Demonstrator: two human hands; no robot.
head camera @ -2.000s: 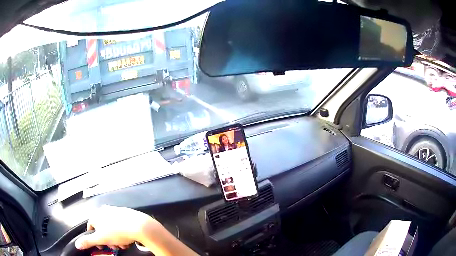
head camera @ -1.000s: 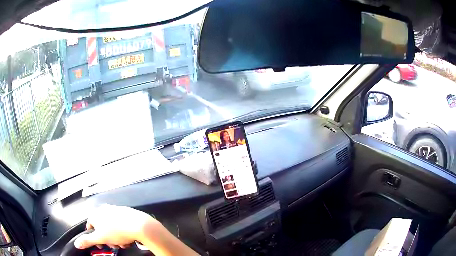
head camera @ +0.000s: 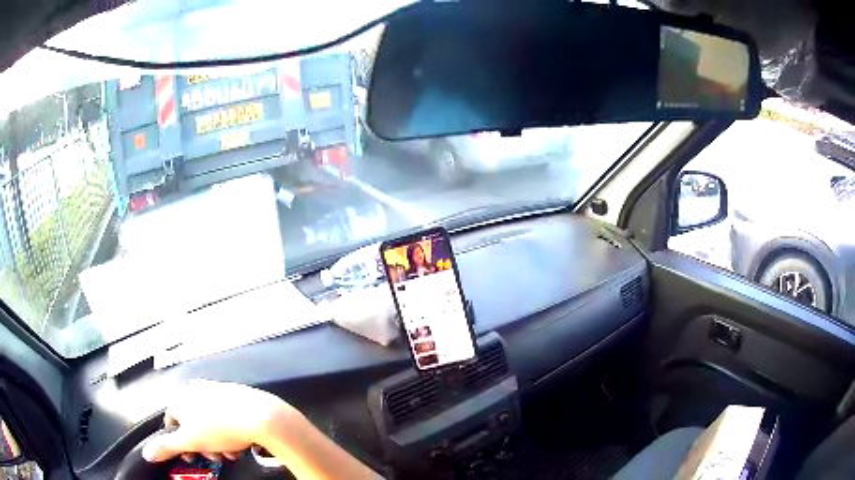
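My right hand (head camera: 220, 422) is at the lower left, resting over the top of the black steering wheel rim (head camera: 136, 461), with the fingers curled on it. The forearm comes in from the bottom edge, and a pale band shows at the wrist. The wheel is mostly cut off, and a red-lit display (head camera: 195, 471) shows below the hand. A phone (head camera: 431, 300) stands upright in a holder in front of the centre vents, showing a video and a list of thumbnails. My left hand is not in view.
A blue truck (head camera: 225, 122) is close ahead, with a fence (head camera: 47, 206) left. A silver car (head camera: 797, 220) is outside the right window. White papers (head camera: 234, 314), a clear bottle (head camera: 356, 270) and a crumpled lump (head camera: 370, 319) lie on the dashboard. A carton (head camera: 736, 445) is lower right.
The red car seen through the right window has gone from view, and more of the silver car shows. The view has shifted slightly. My right hand stays on the wheel.
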